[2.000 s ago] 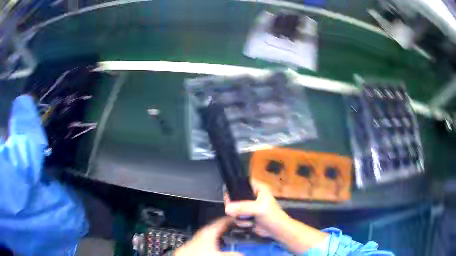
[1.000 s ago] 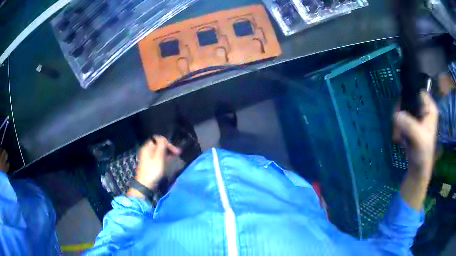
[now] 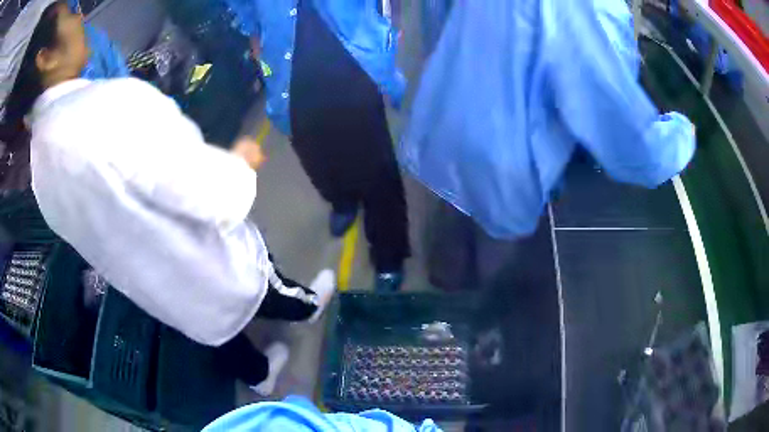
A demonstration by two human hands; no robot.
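Observation:
Neither of my hands is in view; only a blue sleeve or smock part of mine shows at the bottom edge. Nearest in front, a dark green crate stands low beside the bench. A tray of small metallic parts in dense rows lies in it. A blurred blister tray with dark parts lies on the bench at the lower right. A small dark piece with a pale tip lies above it.
A person in white stands at left by dark green crates. Two people in blue smocks stand ahead, one reaching over the dark bench. A green conveyor with white edging runs at right. The grey floor has a yellow line.
The view has swung from the bench front to the aisle and neighbouring workers. Both my hands, the black tool, the orange fixture and the teal crate have left the picture.

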